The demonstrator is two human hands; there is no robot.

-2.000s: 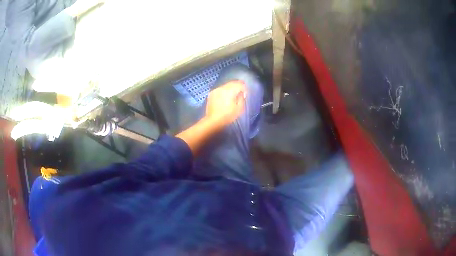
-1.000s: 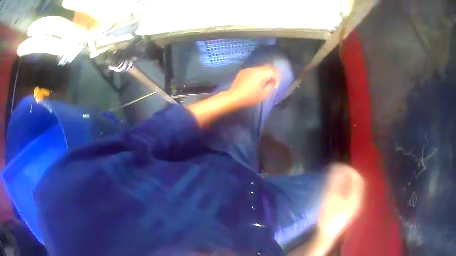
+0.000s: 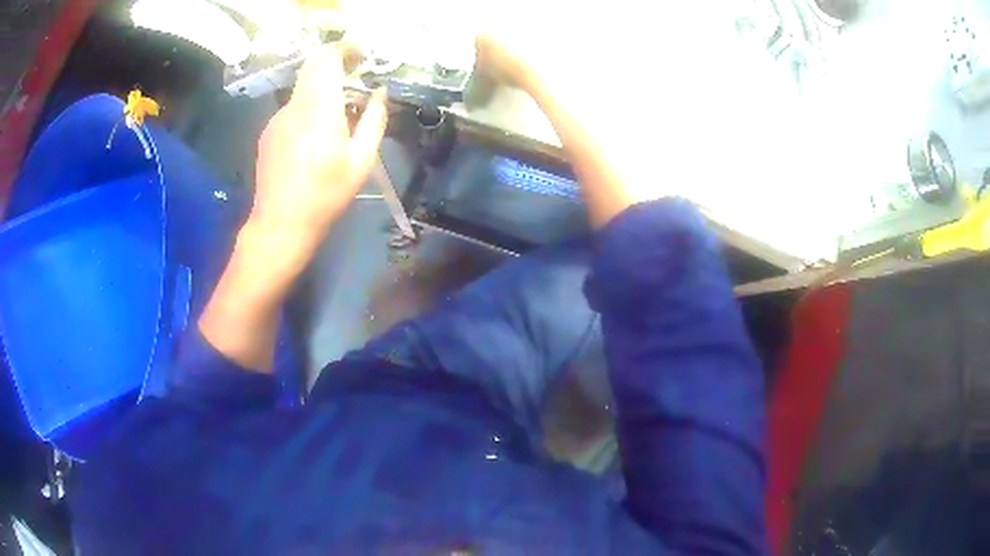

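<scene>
My left hand (image 3: 309,147) is raised at the worktable's near left edge, its fingers bent at a grey metal part (image 3: 423,89). Glare hides whether the fingers hold it. My right hand (image 3: 497,60) reaches over the bright white worktable (image 3: 673,130), to the right of that part. Its fingers are washed out, so its grip cannot be told. Small pale things around both hands are lost in the glare.
A blue bin (image 3: 87,293) with an orange-yellow tie (image 3: 139,109) stands at left. A yellow-handled tool (image 3: 961,232) and a dark ring-shaped part (image 3: 930,167) lie on the table's right. A red edge (image 3: 809,402) runs below. A blue crate (image 3: 537,179) shows under the table.
Both hands have come up to the worktable: the left from out of clear view, the right from low beside the red edge. The view has turned, showing more of the bin and the table's right end.
</scene>
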